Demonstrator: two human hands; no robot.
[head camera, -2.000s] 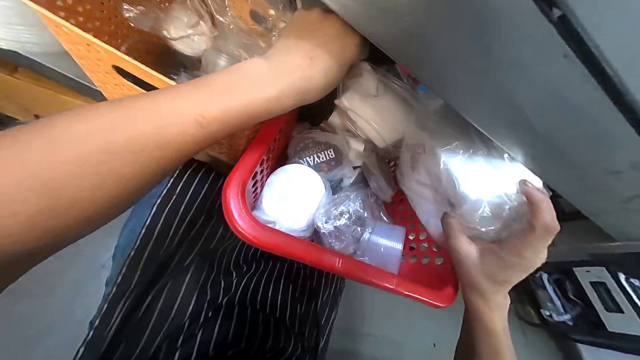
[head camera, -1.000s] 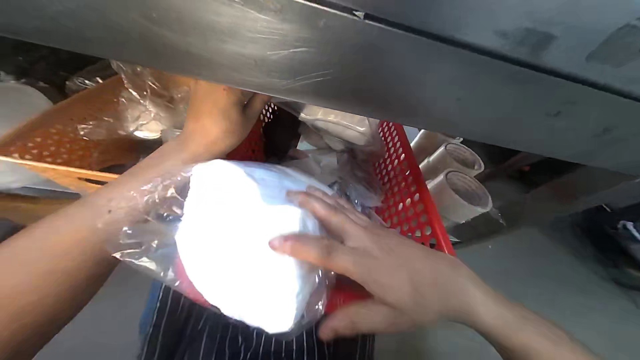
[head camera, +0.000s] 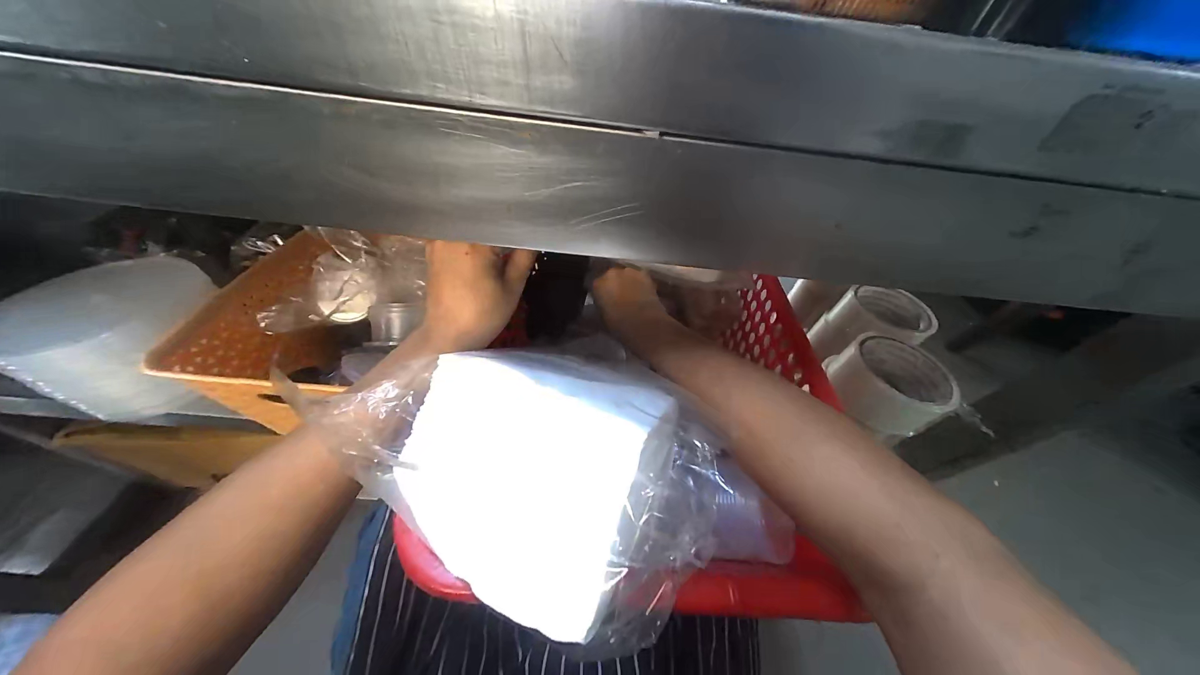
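Between my forearms, a white bundle in clear plastic lies on the front of a red perforated plastic basket. My left hand is at the basket's back left, beside the orange basket, its fingertips partly hidden by the steel edge above. Deep in the red basket, my right hand is bent with its fingers mostly hidden; whether it holds anything cannot be seen. Clear plastic cups lie at the front right of the red basket, beside the bundle.
A steel counter edge crosses above both hands. To the left stand an orange perforated basket with bagged items and a stack of translucent lids or containers. Rolls of clear tape stand right of the red basket.
My right hand has left the white bundle and reached into the back of the red basket. The bundle, in my right hand two seconds ago, now rests on the basket's front.
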